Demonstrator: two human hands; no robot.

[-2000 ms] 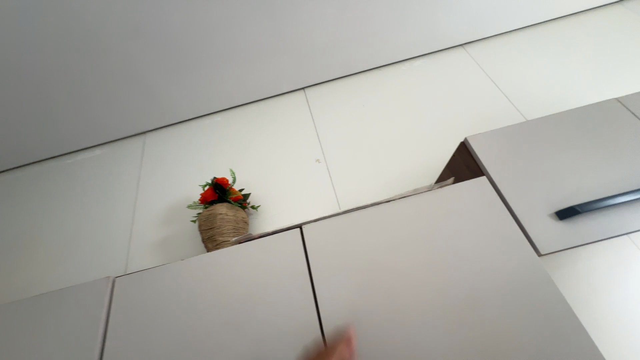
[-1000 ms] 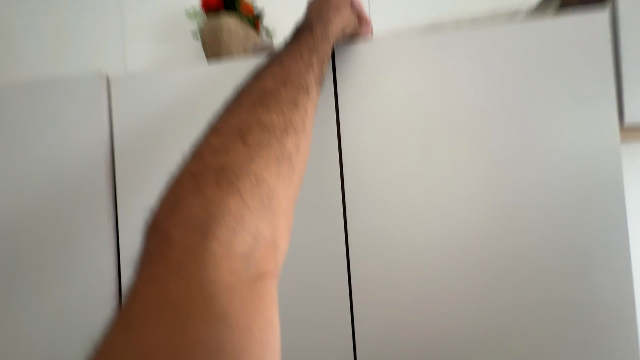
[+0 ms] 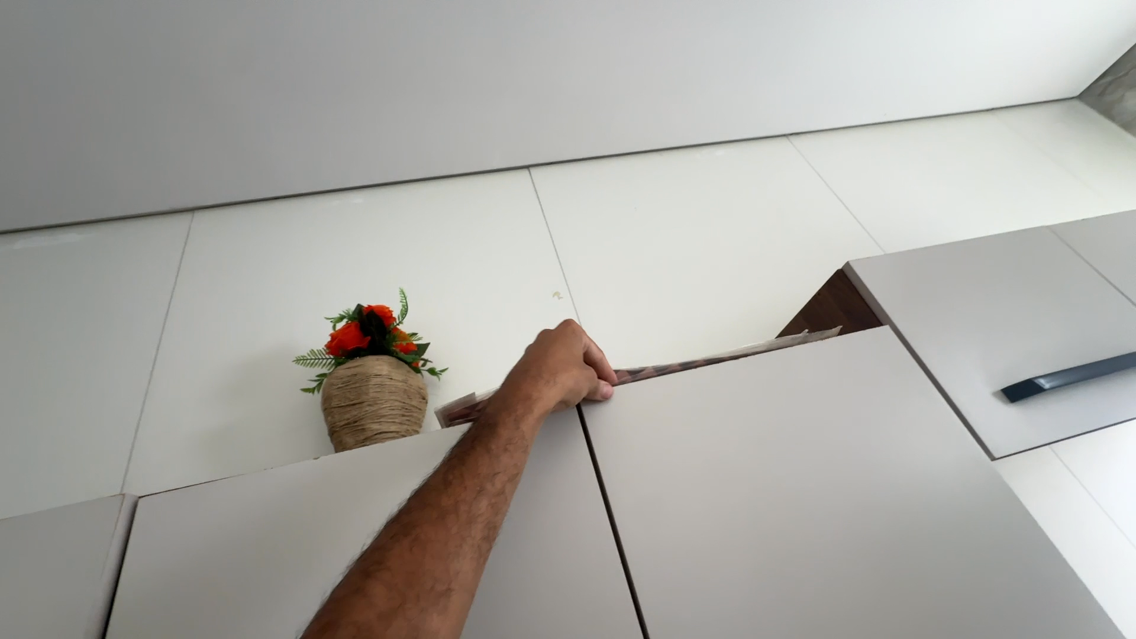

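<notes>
My left hand [image 3: 568, 368] reaches up from the lower left to the top edge of the grey cabinet doors, just above the gap between two of them. Its thumb and fingers pinch the front edge of a thin patterned sheet [image 3: 710, 362] that lies along the cabinet top; the fingertips are partly hidden. The sheet's pale, clear-looking end [image 3: 460, 408] shows left of the wrist. Farther left, a twine-wrapped pot [image 3: 374, 404] with orange-red artificial flowers [image 3: 348, 339] and green leaves stands on the cabinet. My right hand is not in view.
The right cabinet door [image 3: 781, 479] and left door [image 3: 266, 532] are closed. A higher cabinet [image 3: 976, 311] with a dark bar handle [image 3: 1069, 377] and a brown side panel [image 3: 830, 306] adjoins at right. White wall tiles [image 3: 692, 257] rise behind to the grey ceiling [image 3: 444, 89].
My left hand has risen from low on the doors to their top edge and now grips the sheet. The sheet's left end stands out more than two seconds ago.
</notes>
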